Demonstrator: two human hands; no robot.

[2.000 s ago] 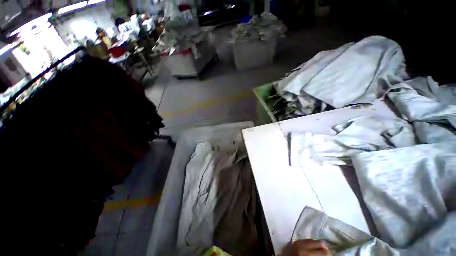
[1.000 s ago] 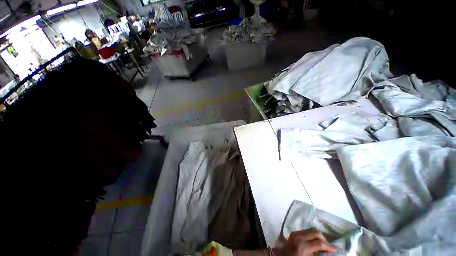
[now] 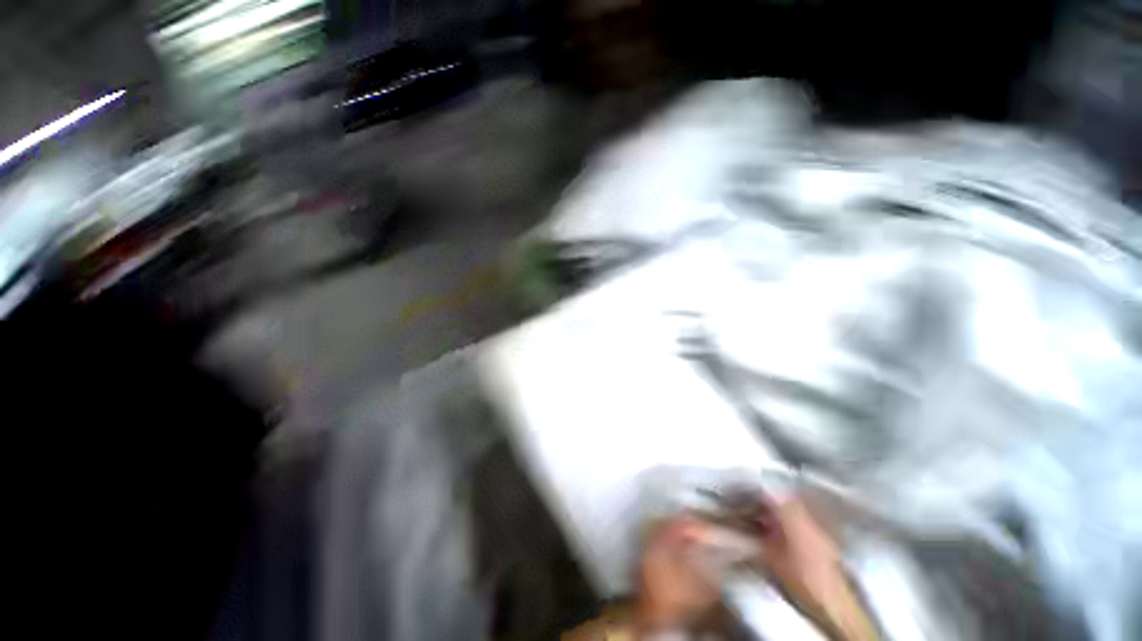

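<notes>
The picture is strongly blurred. My left hand [image 3: 676, 574] is low in the view at the table's near left part, its fingers at a pale garment [image 3: 764, 607]. My right hand [image 3: 808, 557] is close beside it on the right, its fingertips near the left ones. Something dark shows between the fingertips; I cannot tell what it is. The garment's pale cloth shows below and between both hands. The blur hides the finger grip of the right hand.
Pale garments [image 3: 927, 313] are heaped over the right of the white table [image 3: 614, 401]. A green crate edge [image 3: 536, 273] shows at the far left corner. A pale-sided bin with garments [image 3: 388, 526] stands left of the table. A dark mass [image 3: 113, 476] fills the lower left.
The view has swung to the right and blurred. My left hand has moved left on the cloth relative to the table edge, and my right hand has come into view.
</notes>
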